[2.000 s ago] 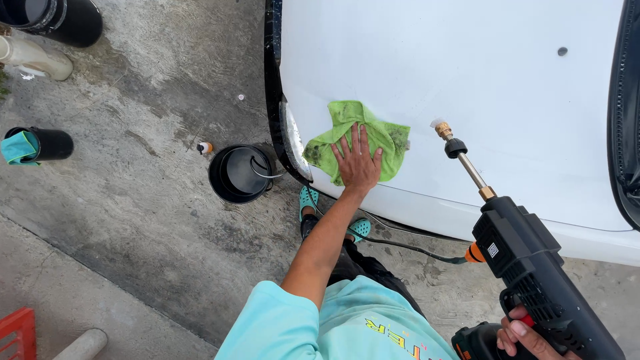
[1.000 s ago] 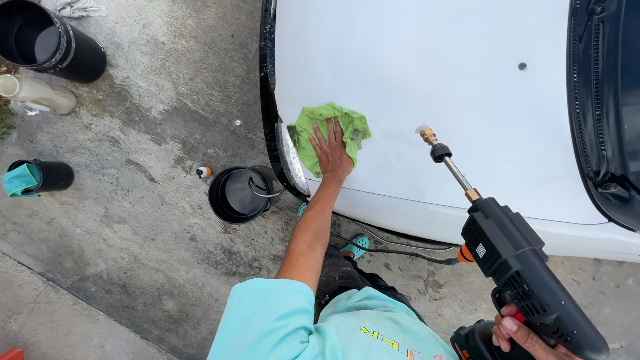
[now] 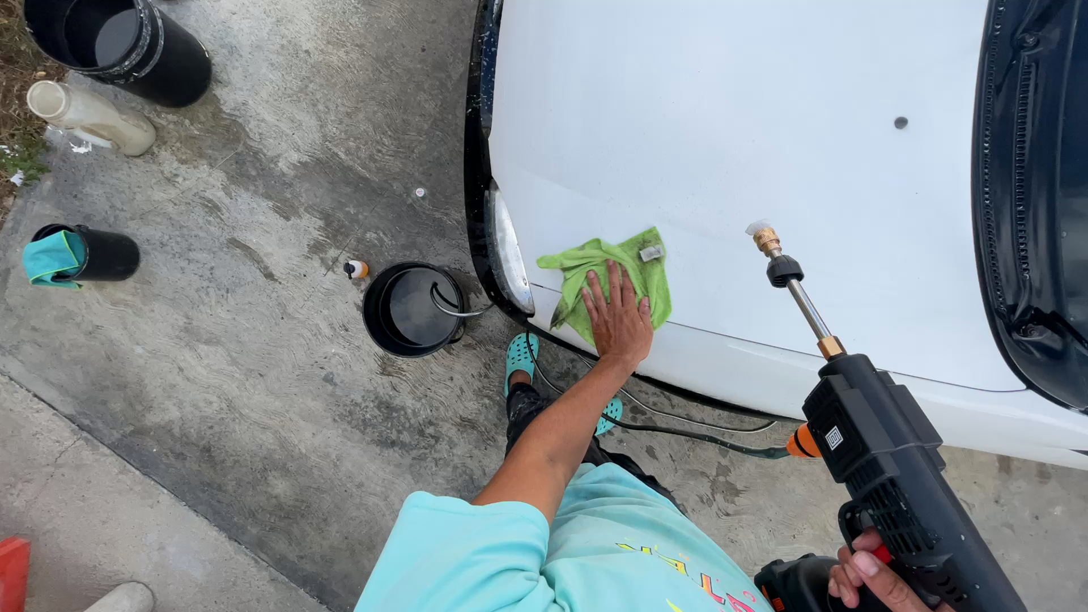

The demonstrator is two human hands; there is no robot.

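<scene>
My left hand (image 3: 619, 319) lies flat, fingers spread, on a green microfiber cloth (image 3: 650, 276) with dark smudges and a small tag. The cloth rests on the white car hood (image 3: 731, 153) beside the headlight (image 3: 509, 251). At the lower right, my right hand (image 3: 880, 578) is closed around the grip of a black cordless pressure washer gun (image 3: 892, 459). Its metal lance (image 3: 807, 306), with a brass nozzle (image 3: 766, 239), points up over the hood. A dark hose joins the gun at an orange connector (image 3: 803, 441).
A black bucket of water (image 3: 414, 309) with a hose in it stands on the concrete near the bumper. At left are a large black bucket (image 3: 174, 68), a translucent jug (image 3: 110, 119) and a black container (image 3: 115, 255) with a teal cloth (image 3: 53, 257). A small bottle (image 3: 357, 269) lies near the water bucket.
My left hand and the green cloth have moved over the hood near the headlight, and the cloth's folds have changed, its tag now showing on top. My right hand still holds the gun.
</scene>
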